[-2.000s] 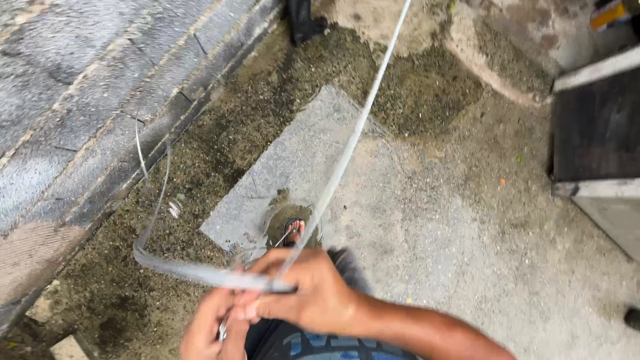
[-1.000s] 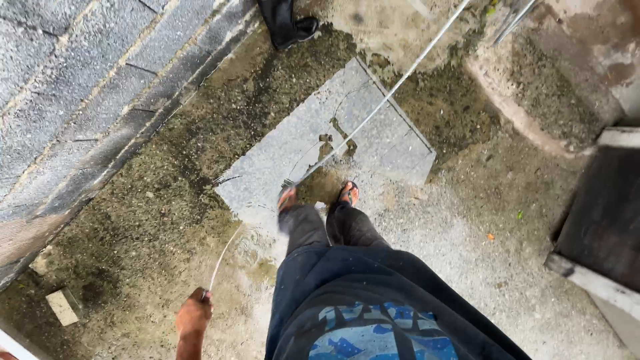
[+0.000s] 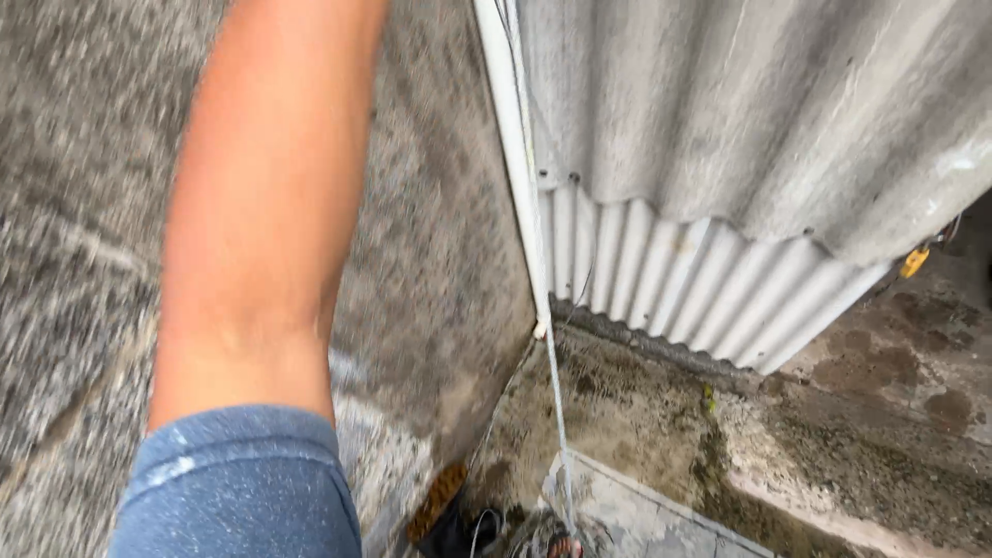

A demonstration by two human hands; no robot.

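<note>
A bare arm with a blue sleeve reaches up the left side of the head view; its hand lies beyond the top edge. The other hand is also out of sight, so what either hand holds is hidden. To the right of the arm, a thin pale cable or cord (image 3: 556, 387) runs from the top edge down to a foot (image 3: 564, 547) at the bottom. Its upper part passes along a white pipe (image 3: 521, 178) in the wall corner.
Rough wall (image 3: 434, 232) stands close at left. Corrugated sheets (image 3: 651, 101) fill the upper right, above wet ground (image 3: 635, 395). A pale slab (image 3: 643, 508) and a black boot (image 3: 446, 535) lie below. A yellow object (image 3: 914, 262) hangs at right.
Both hands were together on the clear tubing or cord two seconds ago; one second ago one hand showed low at left. Now a raised arm shows. The view has swung up toward wall and sheets.
</note>
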